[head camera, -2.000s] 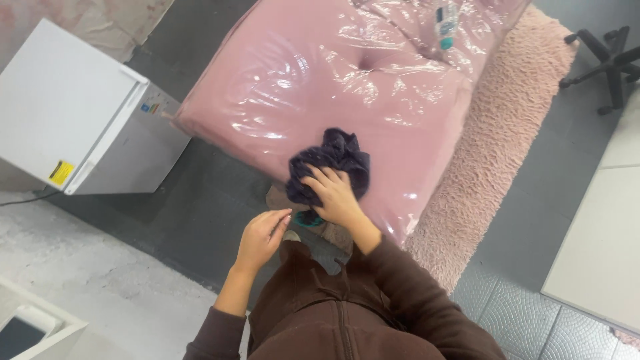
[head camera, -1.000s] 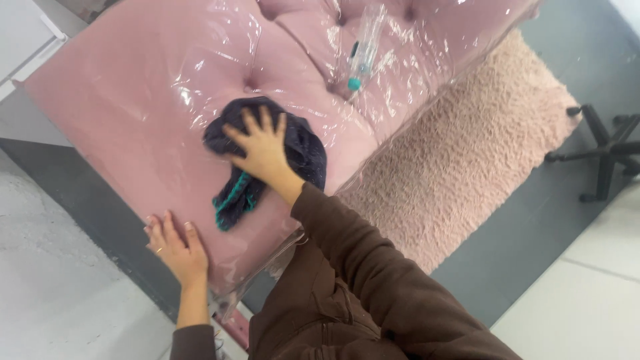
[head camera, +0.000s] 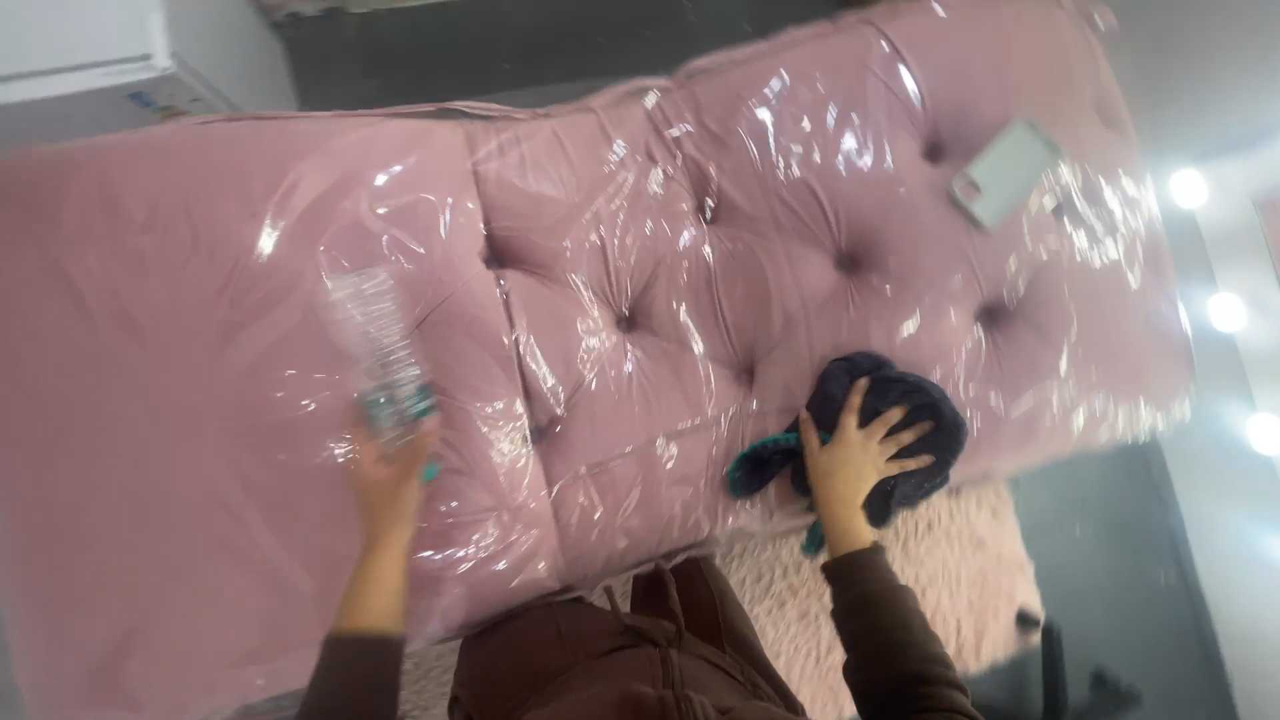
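Note:
A pink tufted couch (head camera: 640, 370) under clear plastic film spans the view. My right hand (head camera: 860, 455) presses a dark cloth with teal edging (head camera: 925, 420) onto the couch's near edge, fingers spread over it. At the left, my left hand (head camera: 390, 465) is closed around the teal neck of a clear spray bottle (head camera: 375, 320), whose body points away from me; both are blurred. A pale, flat, phone-like object with a cutout (head camera: 1005, 175) lies on the far right part of the film.
A shaggy pink rug (head camera: 910, 600) lies on the grey floor beside the couch. The legs of a black chair base (head camera: 1055, 670) show at lower right, a white appliance (head camera: 90, 50) at upper left. Several round lights (head camera: 1225, 312) glow at the right.
My left hand, empty on the couch one second ago, now holds the bottle that lay on the film. My right hand has moved along the couch with the cloth. The view has turned strongly.

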